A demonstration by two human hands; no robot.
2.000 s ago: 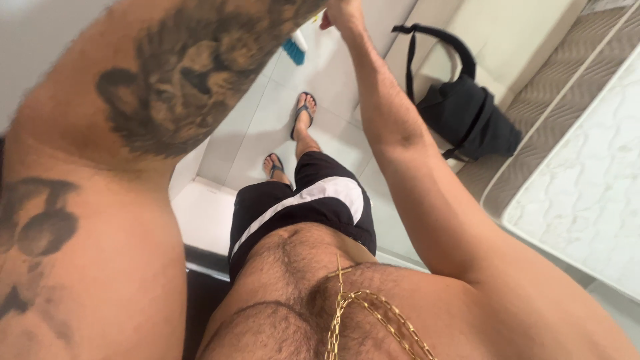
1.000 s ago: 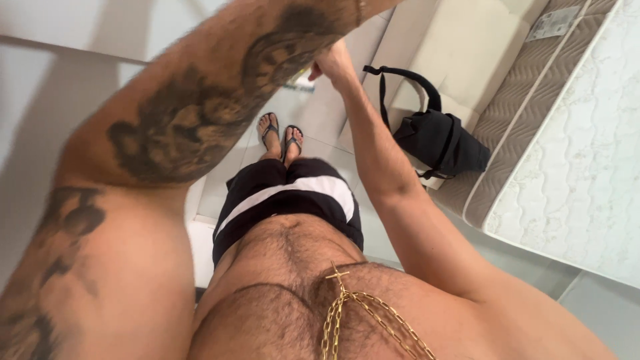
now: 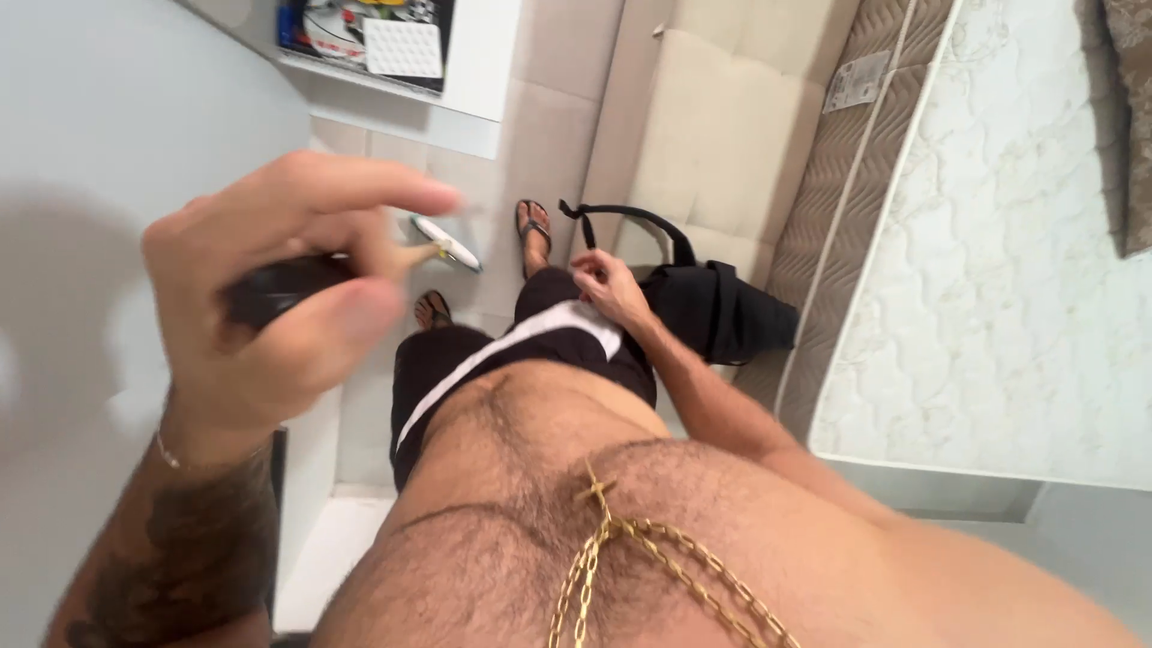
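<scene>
My left hand [image 3: 288, 279], raised at the left and slightly blurred, is closed around a dark, rounded object [image 3: 279, 288] that looks like a handle's end. From its fingers a thin beige shaft [image 3: 418, 254] runs toward a white broom or brush head [image 3: 447, 243] down at the floor. Its index finger points out to the right. My right hand [image 3: 612, 283] hangs low beside the black-and-white shorts [image 3: 540, 333], fingers loosely bent, with nothing visible in it.
A black bag [image 3: 720, 310] with straps lies by the beige padded furniture [image 3: 720, 135]. The mattress [image 3: 999, 270] is at the right. A white unit [image 3: 477, 63] with a niche of items stands top left, near a pale wall [image 3: 90, 225].
The tattooed left arm, earlier stretched across the upper view, has drawn back to the left. My right hand has come down from the upper middle to beside the shorts.
</scene>
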